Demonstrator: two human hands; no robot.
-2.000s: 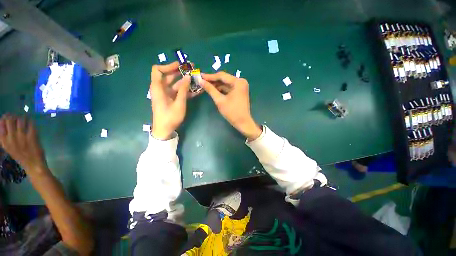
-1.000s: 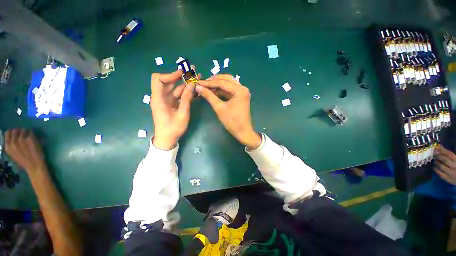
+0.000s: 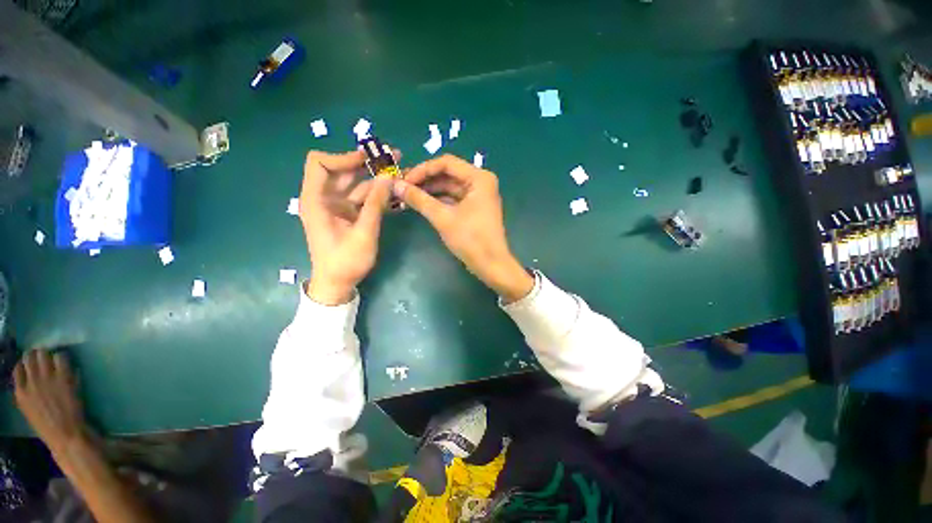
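Observation:
A small electronic module (image 3: 382, 161) with a dark end and an amber area is held above the green bench between my two hands. My left hand (image 3: 344, 220) grips it from the left with thumb and fingers. My right hand (image 3: 460, 209) touches its near end with thumb and index fingertips. The fingers hide its lower part. White pads (image 3: 579, 175) lie loose around the hands. A blue bin (image 3: 161, 204) heaped with white pieces stands at left.
A black tray (image 3: 865, 190) with rows of modules lies at right, a metal module (image 3: 680, 231) and black parts (image 3: 696, 185) left of it. A pale-blue square (image 3: 550, 103) lies beyond my right hand. A slanted metal post (image 3: 97, 82) and another person's hand (image 3: 46, 393) are at left.
The amber area has turned and the fingertips have closed in over the module's near end. The other person's hand at left moved nearer the bench edge; a hand at the tray came and went.

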